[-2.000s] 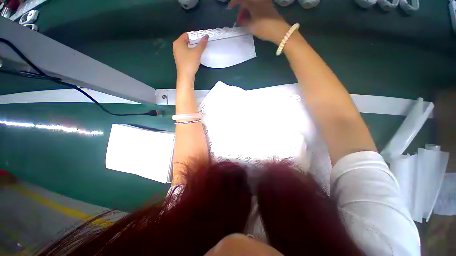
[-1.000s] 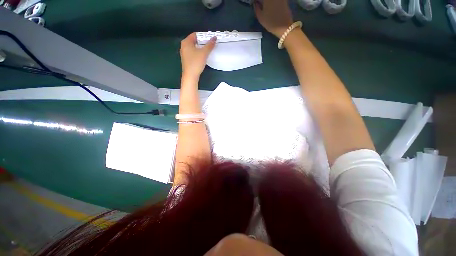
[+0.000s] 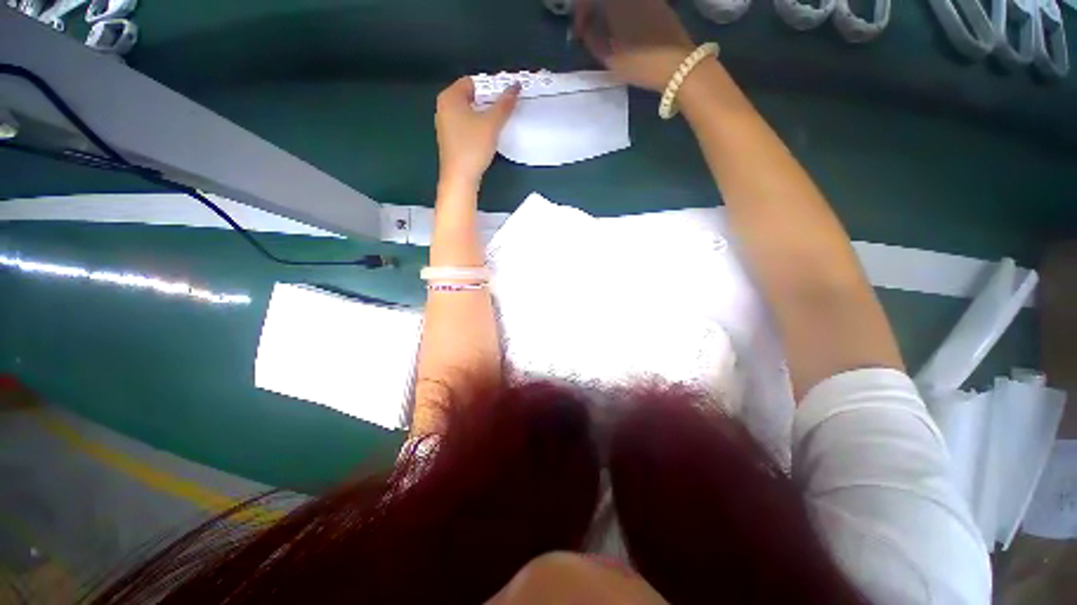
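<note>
My left hand (image 3: 470,124) holds the left end of a white sticker sheet (image 3: 565,128) over the dark green belt, thumb on its front. Rows of small round adhesive dots show along the sheet's upper edge, mostly at the left. My right hand (image 3: 626,41) is at the top, just above the sheet's right end, fingers bent and blurred; whether it holds a dot cannot be told. White-grey plastic units (image 3: 865,17) stand in a row along the top edge, right of my right hand. One is partly visible beside my right fingertips.
Large white sheets (image 3: 614,296) lie between my forearms. A stack of small white sheets (image 3: 337,352) is at left. A grey post (image 3: 236,142) and a black cable with plug (image 3: 319,262) are left. A pale rail (image 3: 921,270) crosses behind. Curled spare sheets (image 3: 992,437) lie at right.
The plastic units have shifted right along the top. My left hand and the sheet moved slightly right. My right hand went up from the sheet's right end, then came slightly back down and left.
</note>
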